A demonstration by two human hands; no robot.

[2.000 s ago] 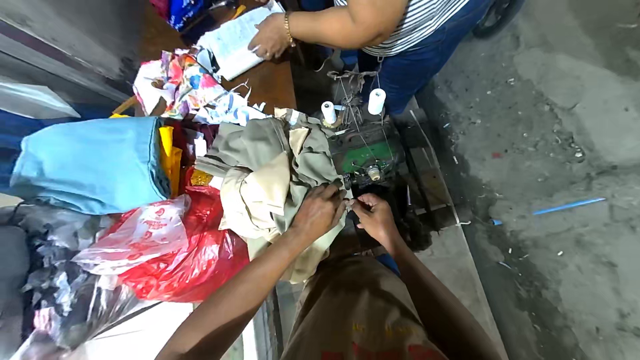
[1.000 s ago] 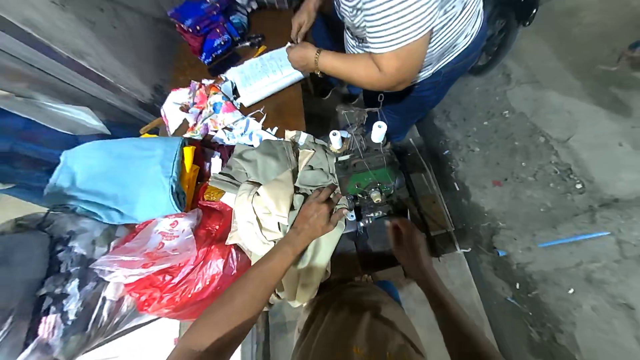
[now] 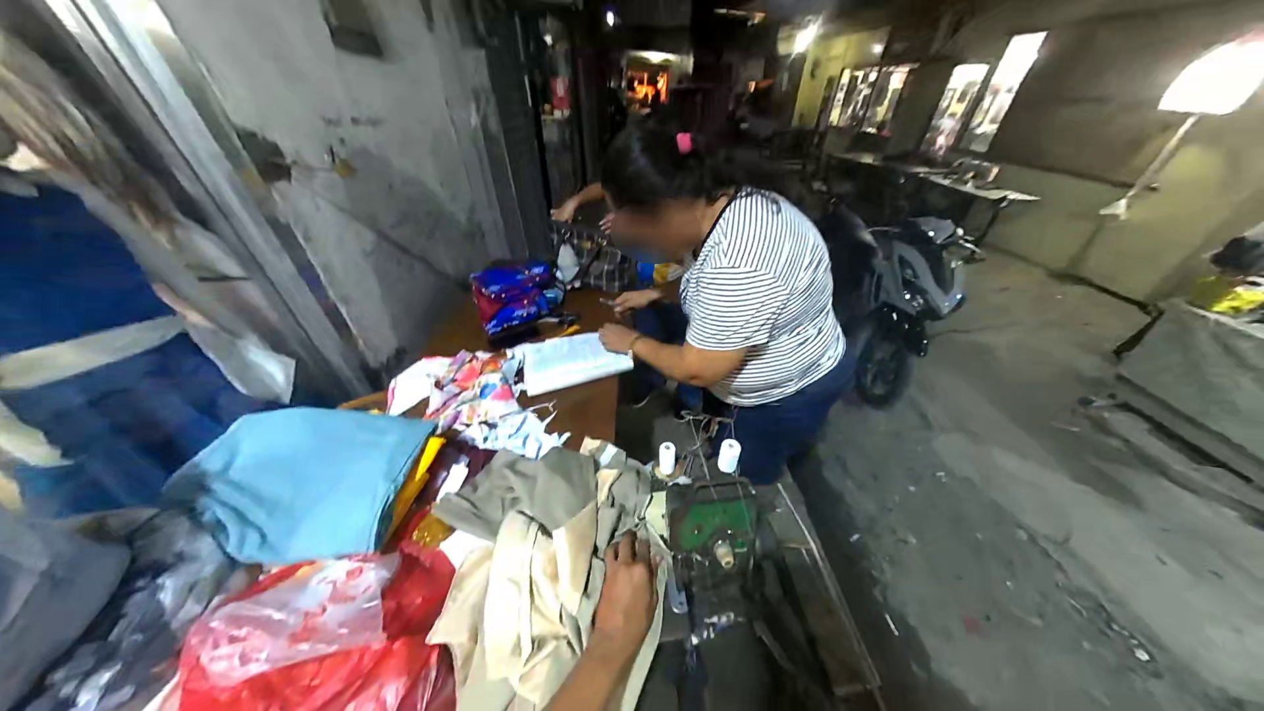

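My left hand point(image 3: 626, 591) lies palm down on a bundle of beige and olive cloth point(image 3: 523, 583), its fingertips near the sewing machine; whether it grips the cloth is hidden. The green-topped sewing machine point(image 3: 713, 515) stands just right of that hand. Two white thread spools, one of them point(image 3: 729, 455) further right, stand behind the machine. My right hand is out of the frame.
Left of the cloth are a red plastic bag point(image 3: 316, 652) and folded light-blue fabric point(image 3: 306, 484). Printed scraps point(image 3: 484, 390) and a white booklet point(image 3: 573, 363) lie on a wooden table point(image 3: 591, 410). Beyond it, a person point(image 3: 765, 296) in a striped shirt leans over. A motorcycle point(image 3: 894, 296) stands behind.
The view has tilted up a lot. My right hand was at the machine two seconds ago, then drew back from it, and is now out of view. My left hand stays on the cloth.
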